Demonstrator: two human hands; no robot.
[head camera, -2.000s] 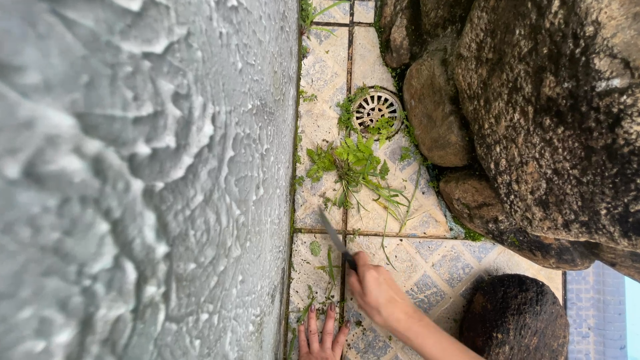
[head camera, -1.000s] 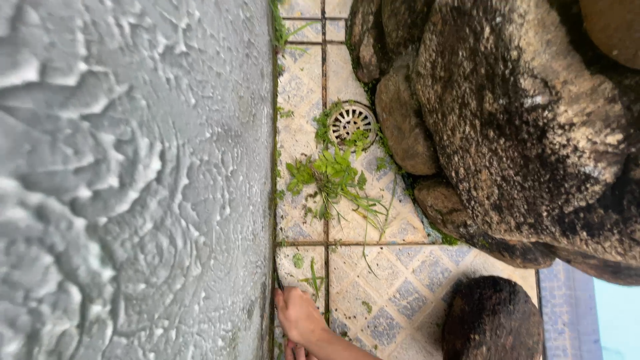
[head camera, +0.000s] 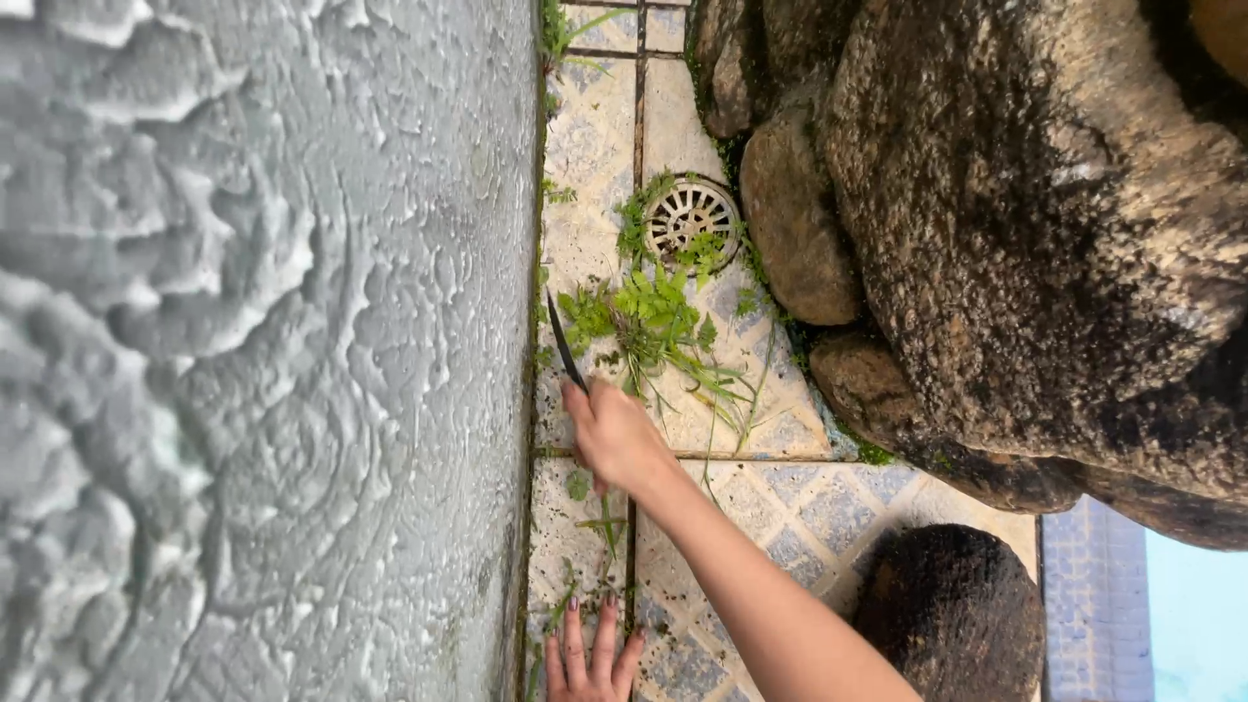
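Observation:
My right hand grips a knife with a dark blade, its tip close to the seam where the wall meets the tiles. Just above and right of the hand lies a heap of green weeds on the tiled floor. My left hand rests on the tiles at the bottom edge of the view, fingers spread, holding nothing. Loose weed bits lie between the two hands. Beyond the heap sits a round drain grate with small plants around its rim.
A rough grey textured wall fills the left side. Large rocks border the strip on the right, with a smaller dark rock below them. Pool water shows at the lower right. More weeds grow along the wall's foot at the top.
My right hand with the knife has moved up along the wall's foot, from the lower tiles to beside the weed heap. The left hand, mostly hidden one second ago, shows again with spread fingers.

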